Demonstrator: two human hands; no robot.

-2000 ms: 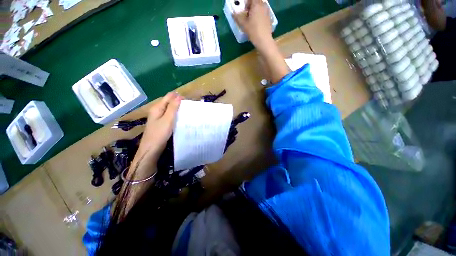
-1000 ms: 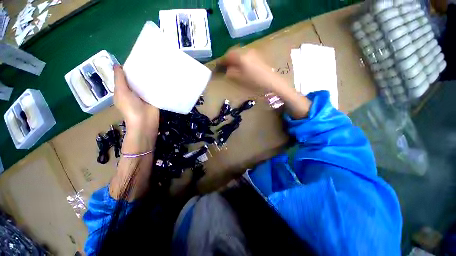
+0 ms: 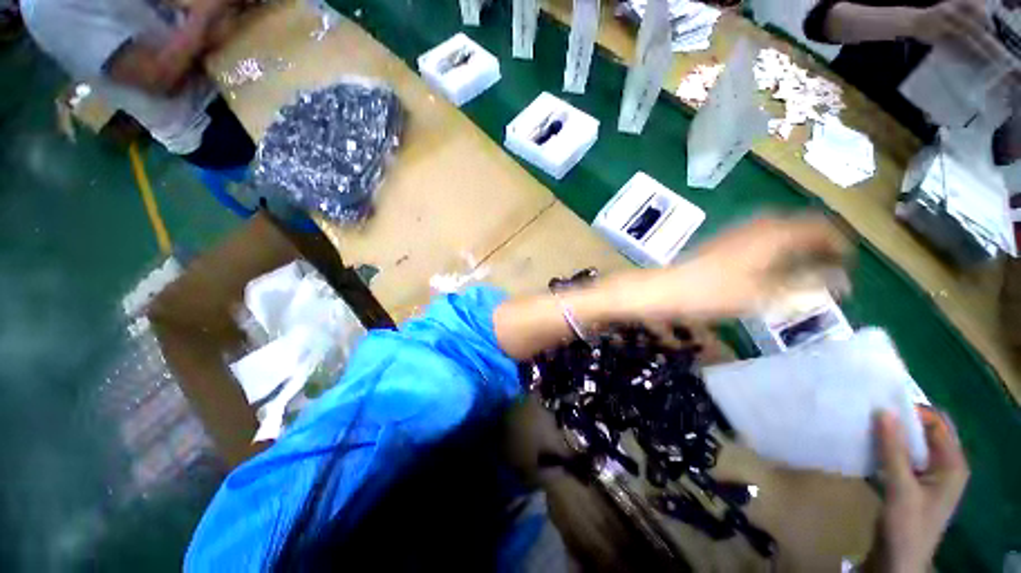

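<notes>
My left hand (image 3: 789,260), with the bracelet on its wrist, is stretched to the right above an open white box (image 3: 797,325). It is blurred, so I cannot tell whether it holds anything. My right hand (image 3: 920,476) is at the lower right and grips white sheets (image 3: 823,403) by their right end. The sheets cover part of the box. A loose pile of short black cables (image 3: 638,392) lies on the brown bench (image 3: 437,202) below my left forearm.
More white boxes with black cables (image 3: 647,221) stand on the green belt (image 3: 773,190). Upright white plates (image 3: 726,118) line its far side. A bag of dark contents (image 3: 330,146) lies on the bench. White plastic (image 3: 293,336) hangs below it. Other workers (image 3: 162,67) are at upper left and upper right.
The view has swung left. The white sheets were in my left hand and are now in my right hand. My left hand has moved across to the right.
</notes>
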